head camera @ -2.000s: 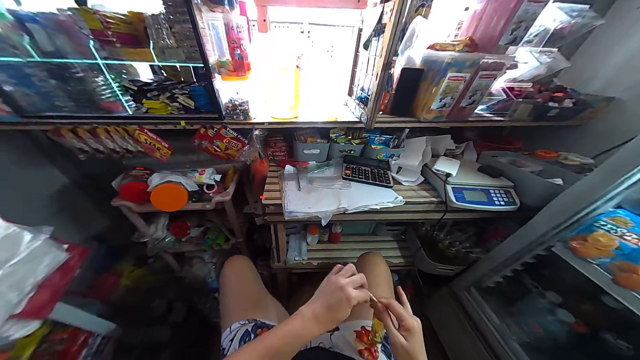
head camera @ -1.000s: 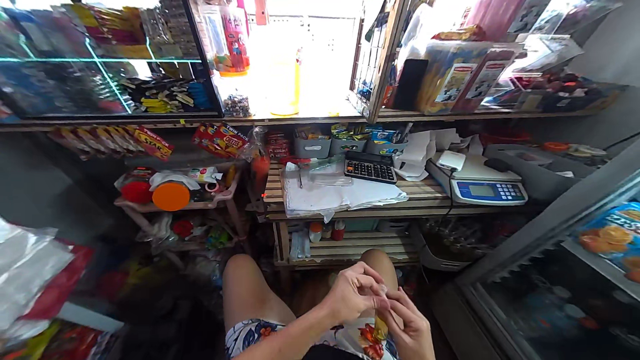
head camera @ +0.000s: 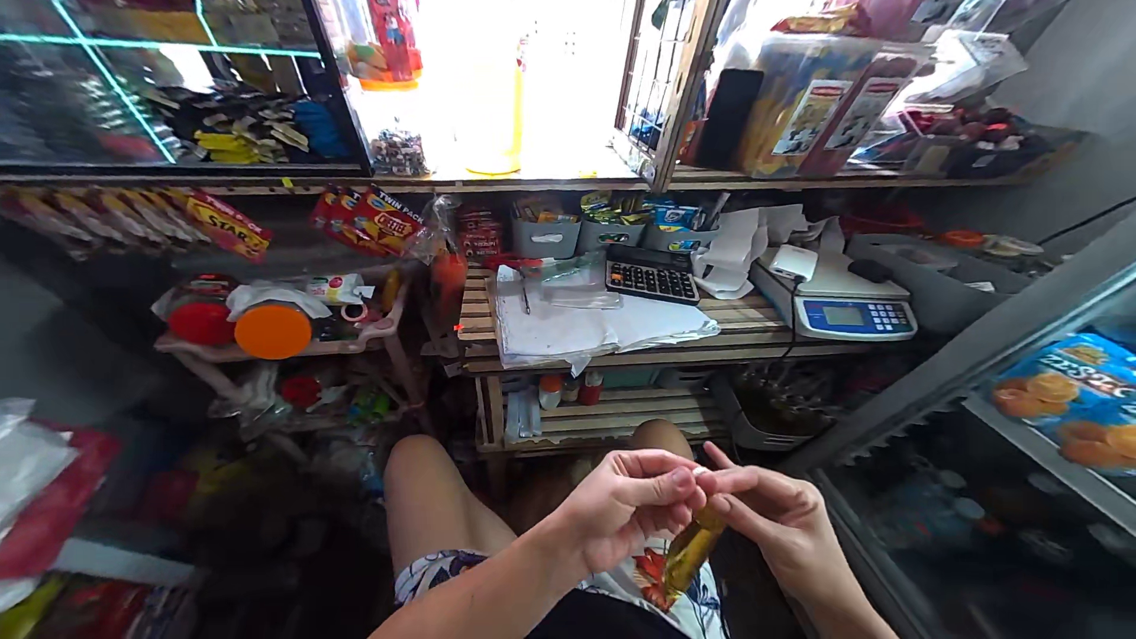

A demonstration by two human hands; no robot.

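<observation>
Above my lap, my left hand (head camera: pixel 635 508) and my right hand (head camera: pixel 772 515) meet at the fingertips. Between them hangs a small yellowish clear plastic bag (head camera: pixel 692 555), its top end pinched by the fingers of my right hand. The left thumb and forefinger are pinched together at a small whitish bit (head camera: pixel 701 472) at the bag's top; whether it is part of the bag, I cannot tell. The bag's contents are not clear. Below it lies the flower-patterned cloth over my thighs.
Ahead stands a slatted wooden table (head camera: pixel 477 311) with papers (head camera: pixel 577 324), a calculator (head camera: pixel 652 277) and a digital scale (head camera: pixel 843 315). Lidded jars (head camera: pixel 273 330) stand on a rack at left. A glass-fronted case (head camera: pixel 941 461) edges my right side. Grey baskets (head camera: pixel 546 238) line the table's back.
The yellowish bag now hangs more visibly below my fingers. My hands have stayed together over my lap, with the fingers shifting at the bag's top.
</observation>
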